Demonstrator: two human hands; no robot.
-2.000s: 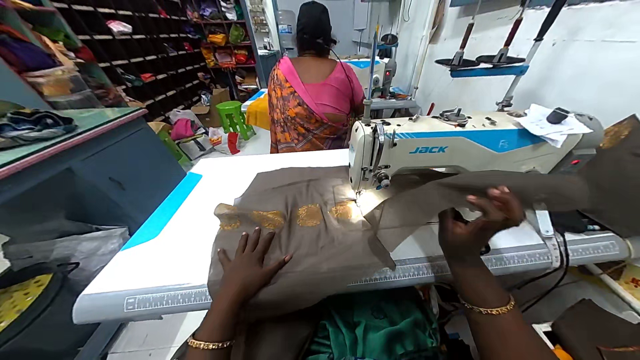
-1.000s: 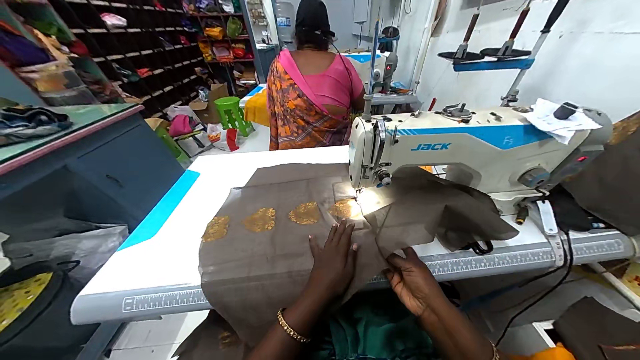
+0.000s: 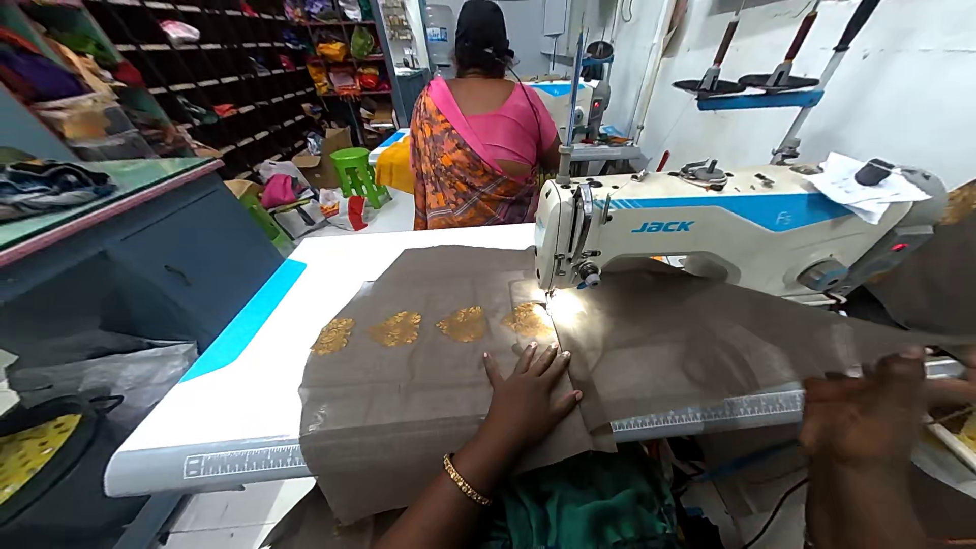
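Grey-brown fabric (image 3: 412, 389) with a row of gold motifs lies across the bed of a Jack sewing machine (image 3: 686, 213). Its left part spreads over the white table, and its front edge hangs over the table's rim. My left hand (image 3: 530, 393) rests flat on the fabric, fingers spread, just in front of the lit needle area (image 3: 550, 297). At the far right, my right hand (image 3: 877, 404), partly blurred, is at the edge of the fabric stretched rightward from the needle; its fingers look curled on the cloth, but their grip is unclear.
A person (image 3: 488, 137) sits at another sewing machine ahead. Left stand a blue-grey cabinet (image 3: 183, 259) and a black bin (image 3: 69, 457) with yellow cloth. A green stool (image 3: 354, 175) stands behind the table. A thread stand (image 3: 762, 99) rises at the back right; paper lies on the machine.
My right hand has moved from beside the needle area to the far right, and the fabric there, bunched one second ago, is now spread out. My left hand stays near the needle.
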